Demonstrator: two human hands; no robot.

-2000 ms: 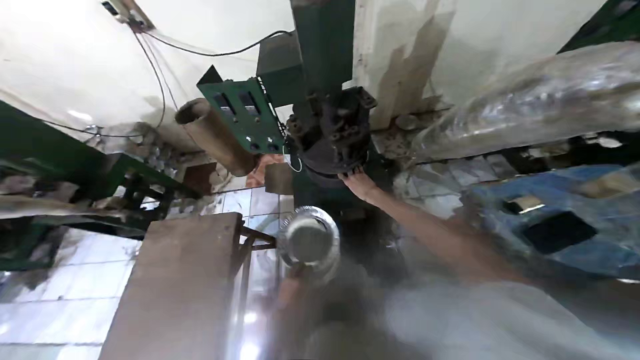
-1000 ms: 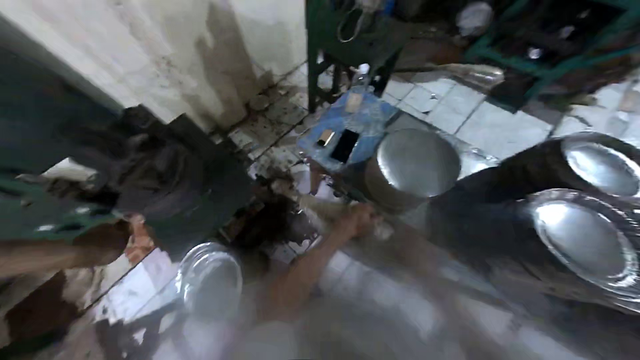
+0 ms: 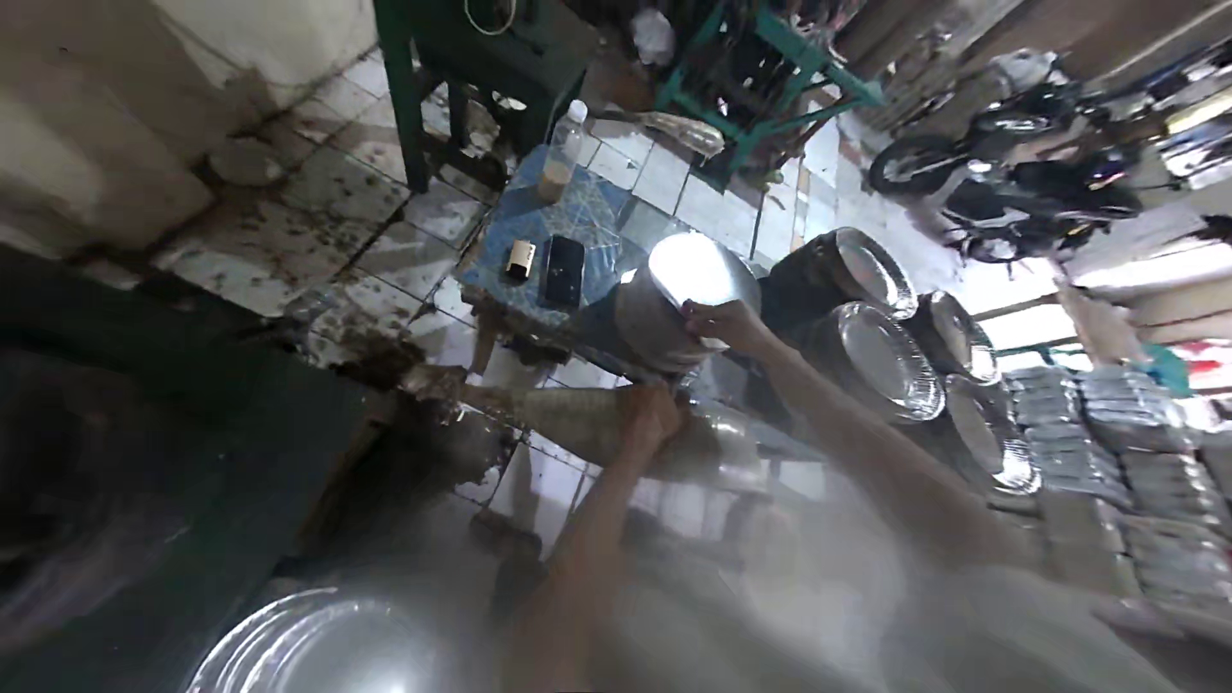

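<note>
My right hand [image 3: 727,325] is at the rim of the top round metal disc [image 3: 691,269] of a stack, its fingers bent at the edge nearest me. Just below, my left hand [image 3: 653,419] is closed over a long tan roll [image 3: 563,414], which looks wrapped in clear plastic toward its right end [image 3: 736,448]. The fingers of the left hand are partly hidden, so its grip is unclear. Left of the stack, a blue-covered low table [image 3: 505,217] bears a dark phone [image 3: 562,272], a small box [image 3: 520,261] and a plastic bottle [image 3: 563,154].
Stacks of round foil pans [image 3: 885,361] stand to the right of the discs. More foil pans [image 3: 337,645] lie at the lower left, beside a dark green machine [image 3: 192,481]. Green metal frames [image 3: 770,96] and a motorcycle [image 3: 1011,183] are farther off.
The view has swung right, away from the machine. My left hand, near the machine a second ago, is now on the tan roll. My right hand has moved to the disc stack.
</note>
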